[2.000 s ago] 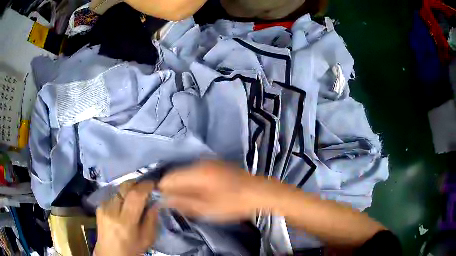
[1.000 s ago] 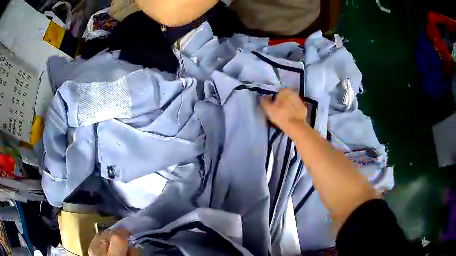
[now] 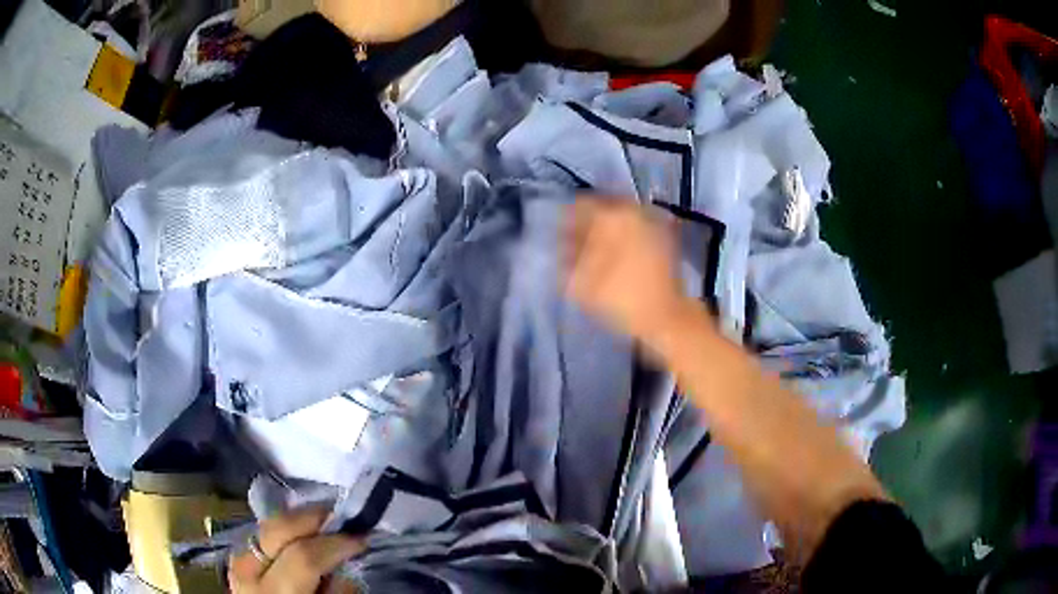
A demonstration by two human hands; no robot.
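Note:
A large heap of light blue-grey garment panels [image 3: 337, 337] fills the middle. Several panels have black contrast trim [image 3: 710, 261] along edges and corners. My right hand [image 3: 627, 273], blurred, is closed on the upper part of a blue-grey panel [image 3: 511, 337] at the heap's centre; its fingertips are not clear. My left hand [image 3: 296, 555], with a ring, is at the bottom left and grips a folded dark-trimmed piece [image 3: 453, 511]. A textured white patch [image 3: 220, 226] lies on the heap's left.
A yellowish machine end [image 3: 168, 534] is at the lower left. A printed white box [image 3: 41, 221] stands at the left edge. Green floor [image 3: 859, 151] shows on the right, with red and blue items beyond. Part of a person in black [image 3: 308, 87] is at the top.
My right hand has moved from near my left hand up to the heap's centre. The panel there now bunches in folds, and the dark-trimmed piece has bunched beside my left hand.

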